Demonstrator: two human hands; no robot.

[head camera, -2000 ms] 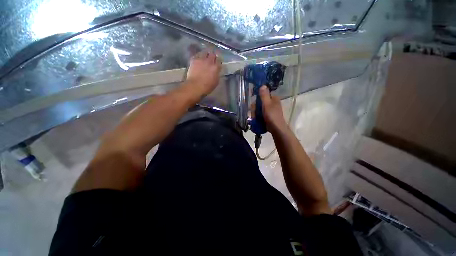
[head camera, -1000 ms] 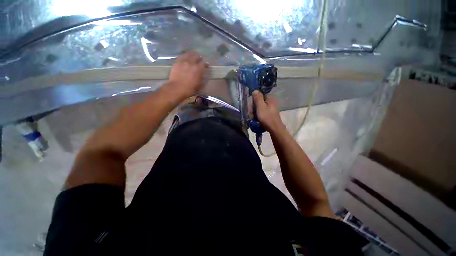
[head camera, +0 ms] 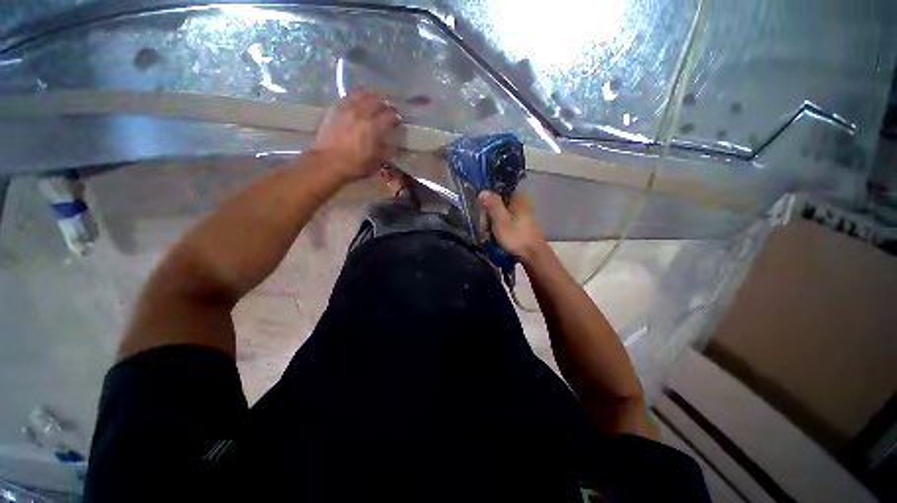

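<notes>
My right hand (head camera: 509, 222) is closed around the handle of a blue-black air nailer (head camera: 484, 167). The nailer's head is over the long pale wood strip (head camera: 236, 111) near the front edge of the shiny silver-grey panel (head camera: 197, 54). My left hand (head camera: 359, 134) lies on the strip to the left of the nailer, fingers bent over it; whether it grips the strip cannot be told. A thin yellowish air hose (head camera: 675, 108) crosses the panel on the right and loops below the nailer.
A dark bent trim line (head camera: 492, 81) runs across the panel beyond the strip. Brown and pale boards (head camera: 802, 324) stand at the right. A white object with a blue band (head camera: 69, 211) is below the panel at the left. My body is close to the panel's near edge.
The view has shifted and turned along the panel. The nailer and my left hand have moved left in the picture, and the nailer is now more tilted. Both hands stay at the strip.
</notes>
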